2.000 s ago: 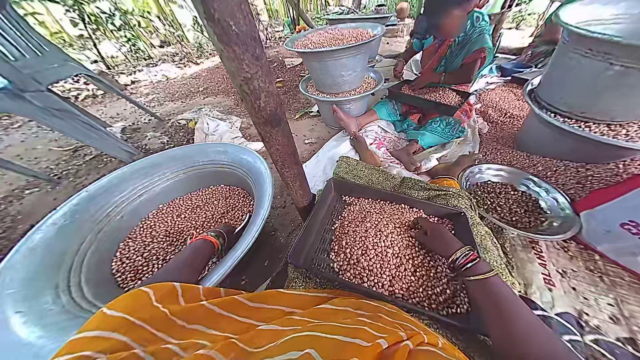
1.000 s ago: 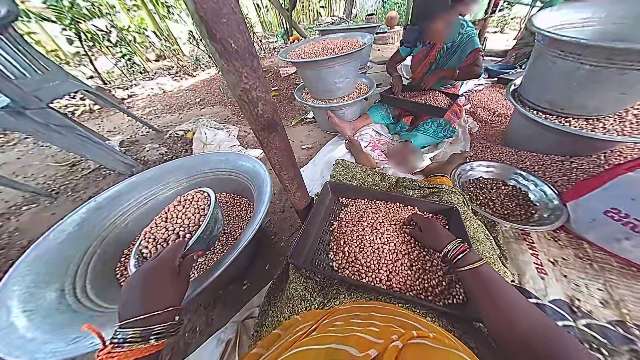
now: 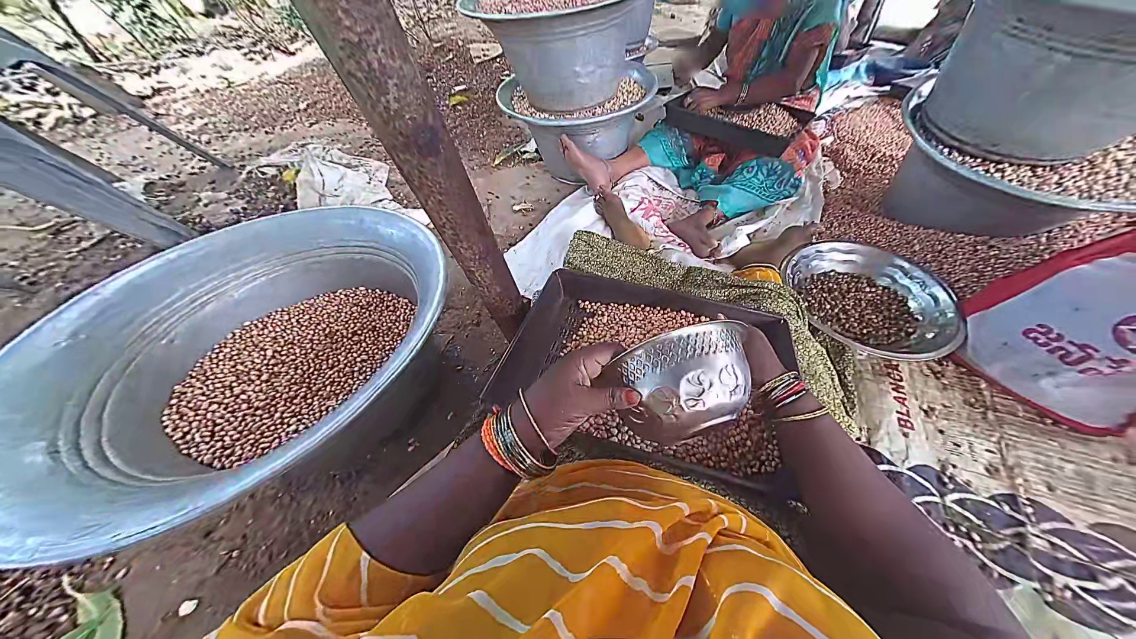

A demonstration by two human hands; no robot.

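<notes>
Both of my hands hold a dimpled steel bowl [image 3: 688,377], tipped on its side over a black plastic tray [image 3: 501,377] in front of me. My left hand [image 3: 581,390] grips its left rim with the thumb on the outside. My right hand [image 3: 765,359] is at the bowl's right side, its fingers partly hidden. Small brown nuts or seeds [image 3: 635,324] lie in the tray around and under the bowl. To the left stands a wide metal basin [image 3: 115,355] with a heap of the same nuts or seeds [image 3: 293,373].
A rusty post [image 3: 426,160] rises between basin and tray. A steel plate [image 3: 945,328] of darker pieces lies right of the tray, near a red-edged white sack [image 3: 1047,328]. Stacked metal tubs [image 3: 568,67] stand behind. A person [image 3: 781,80] sits opposite with another black tray [image 3: 737,129].
My left hand has moved right with the bowl, from over the basin to the black tray. My right hand has gone from the tray's heap to the bowl, which is now tipped.
</notes>
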